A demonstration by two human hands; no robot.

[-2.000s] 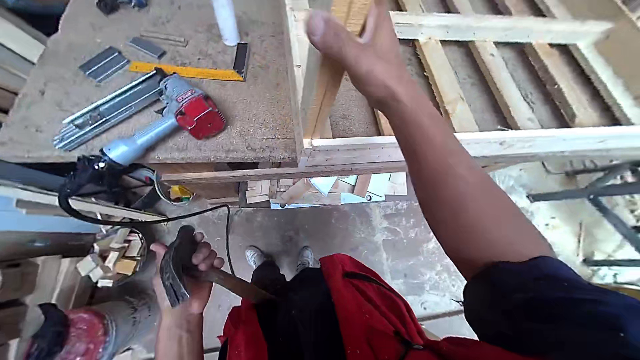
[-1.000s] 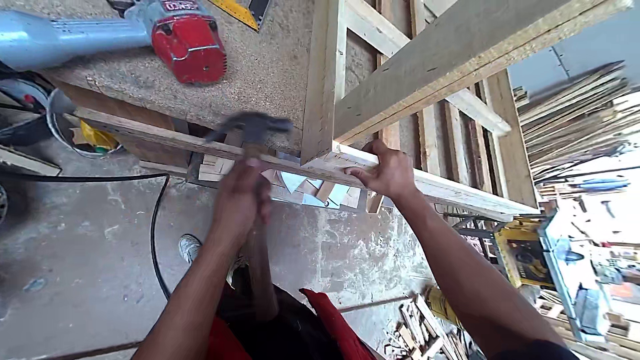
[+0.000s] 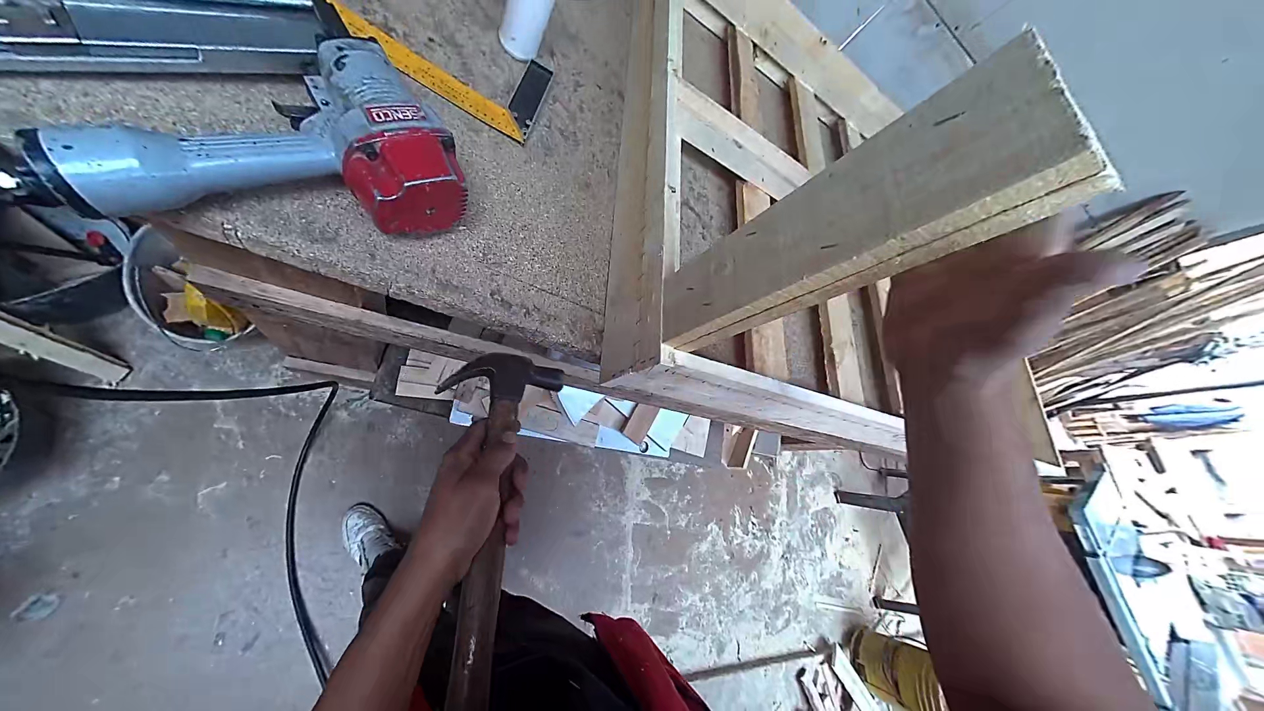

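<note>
My left hand [image 3: 479, 489] grips the wooden handle of a claw hammer [image 3: 506, 375], its head just off the bench edge near the corner of a wooden frame [image 3: 775, 395]. A thick wooden board [image 3: 889, 188] rises from that corner and slants toward the upper right. Against or close to the board's underside is my right hand [image 3: 987, 296], blurred, with its fingers spread; whether it touches the wood cannot be told. The slatted part of the frame lies behind the board.
On the chipboard benchtop [image 3: 533, 227] lie a nail gun [image 3: 395, 158], a yellow try square [image 3: 434, 79] and a white tube [image 3: 526, 25]. A black hose [image 3: 296, 474] crosses the floor. Wood offcuts [image 3: 553, 410] sit under the bench edge; a bucket [image 3: 148, 286] stands left.
My right hand has moved from the frame's corner out to the raised board, which it held two seconds ago. The hammer, blurred in motion one second ago, now looks sharp. The view has shifted.
</note>
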